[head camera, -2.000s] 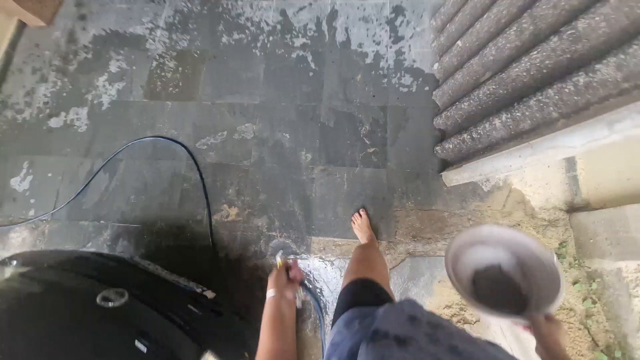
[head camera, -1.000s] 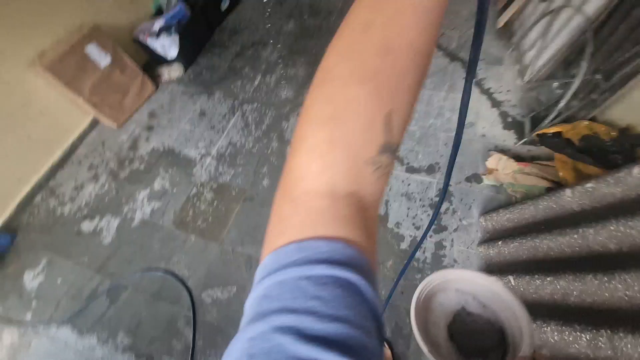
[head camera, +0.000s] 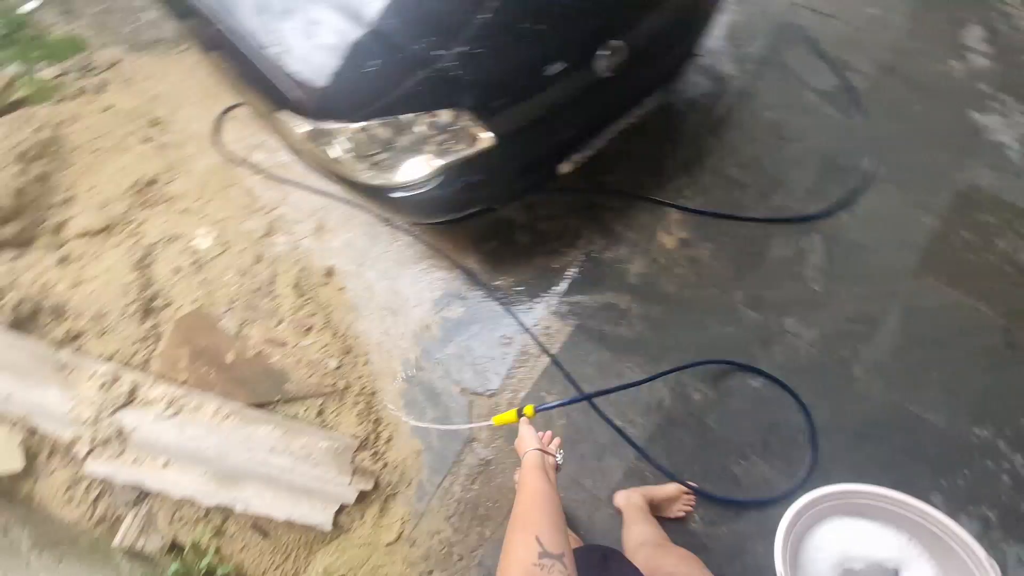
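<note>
My left hand (head camera: 538, 442), with a bracelet at its wrist, is at the lower middle. It grips a yellow hose nozzle (head camera: 512, 415) on a dark blue garden hose (head camera: 720, 365); a thin stream of water leaves the nozzle toward the left. The hose loops across the wet floor and crosses itself just right of the nozzle. A pale plastic bucket (head camera: 868, 496) with white foam inside shows at the lower right, cut by the frame. My right hand is out of view, so its hold on the bucket cannot be seen.
A wet black car (head camera: 512, 104) with its headlight (head camera: 400, 148) stands ahead. Sand (head camera: 160, 208) and broken corrugated sheet pieces (head camera: 232, 456) lie at left. My bare foot (head camera: 660, 500) rests on wet slate paving (head camera: 704, 304), near the hose loop.
The view has swung strongly to the left, toward the car and sand. My left arm, raised across the view a second ago, now reaches low with the nozzle. The right hand, seen at the bucket earlier, is out of view.
</note>
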